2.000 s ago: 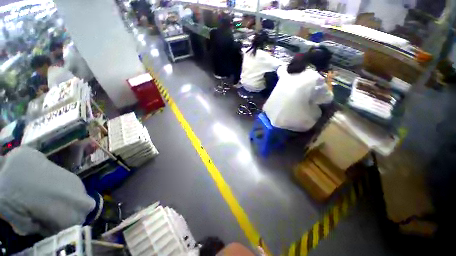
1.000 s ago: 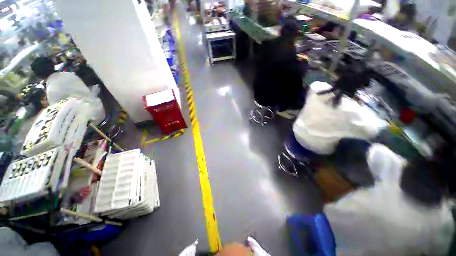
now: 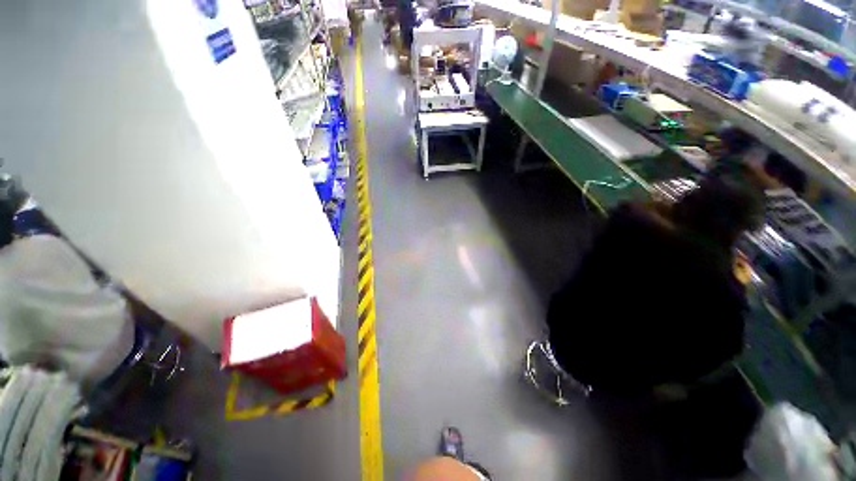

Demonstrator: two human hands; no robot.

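Neither of my hands is clearly in view. A small blurred skin-toned shape (image 3: 446, 469) shows at the bottom edge, cut off, and I cannot tell what it is. A dark shoe tip (image 3: 452, 440) shows just above it on the grey floor. Nearest ahead on the left, a red box (image 3: 315, 361) with a white top stands on the floor against a white pillar (image 3: 113, 141). Yellow-black tape marks the floor around the box.
A yellow-black floor line (image 3: 367, 319) runs ahead. On the right, a person in black (image 3: 648, 291) sits on a stool at a long green bench (image 3: 563, 141). A white cart (image 3: 452, 120) stands farther on. Left, a person in white (image 3: 61, 296) is near stacked white trays (image 3: 33, 423).
The view has advanced along the aisle. The red box, pillar and person in black look larger and nearer. The seated people in white on the right have mostly passed out of view.
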